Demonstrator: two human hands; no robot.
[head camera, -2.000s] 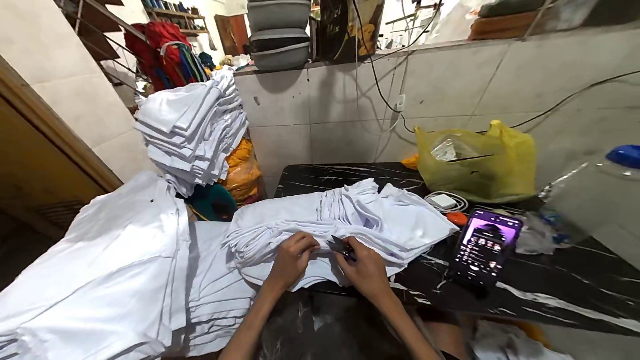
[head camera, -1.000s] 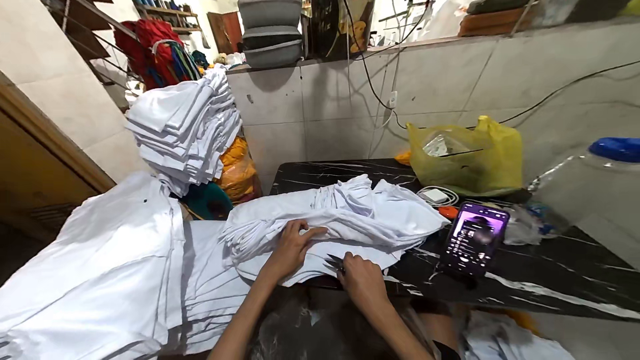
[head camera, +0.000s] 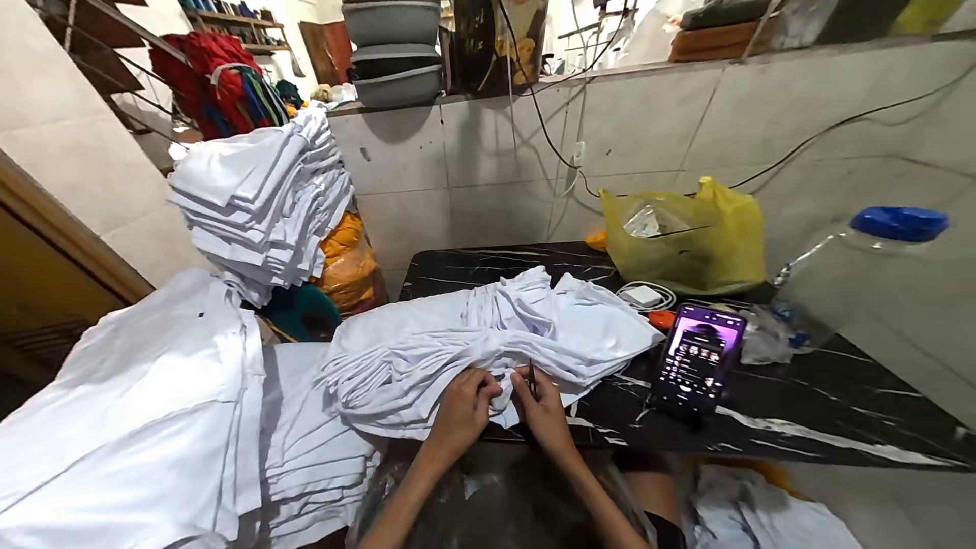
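Note:
A heap of white cloth garments lies on the black marbled table. At its near edge my left hand pinches a fold of the white cloth between thumb and fingers. Close beside it, on the right, my right hand is closed around a small dark metal tool, its tip pointing up and away from me; its exact kind is hard to tell, though it looks like thread snips. The right fingertips also touch the cloth edge. The fingers hide the spot where tool and cloth come together.
White cloth stacks rise at the left, with another tall pile behind. A lit smartphone stands upright on the right, near a yellow plastic bag, a white charger and a large clear jug with a blue lid.
My right hand has come up and in toward my left hand since a second ago, and the two now nearly meet at the cloth edge. The tool has stayed in my right hand.

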